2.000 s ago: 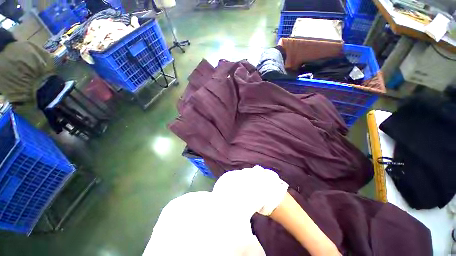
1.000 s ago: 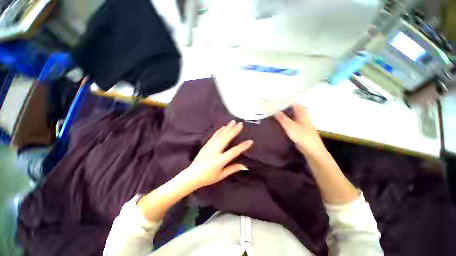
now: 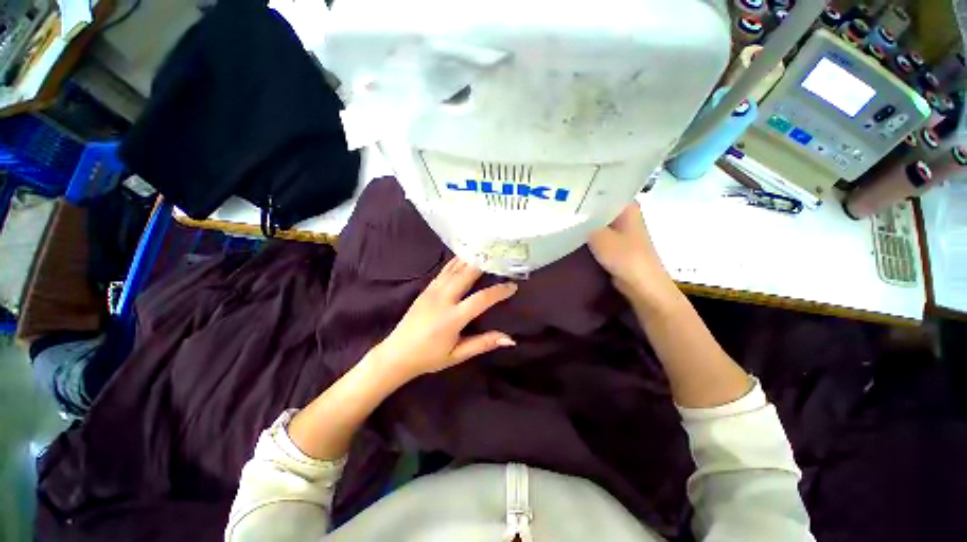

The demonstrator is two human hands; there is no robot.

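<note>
The dark plum trousers [image 3: 477, 392] lie under the white JUKI machine head [image 3: 530, 116] and over my lap. My left hand [image 3: 435, 323] lies flat on the cloth just left of the head's tip, fingers apart, with the fingertips close to the head. My right hand [image 3: 628, 252] is at the right side of the tip, on the cloth's edge. Its fingertips are partly hidden by the head, so its grip is unclear. The needle area is hidden under the head.
A plum trouser pile [image 3: 212, 371] hangs at the left. A black garment [image 3: 249, 116] lies on the table's left. At the right are a control panel [image 3: 848, 101], a light blue cone [image 3: 713, 140], thread snips [image 3: 769, 199] and several spools. The table's edge [image 3: 795, 303] is yellowish.
The view turned from the pile and floor crates to the machine. Since one second ago, both hands have stayed beside the head's tip, my left hand slightly further left and lower.
</note>
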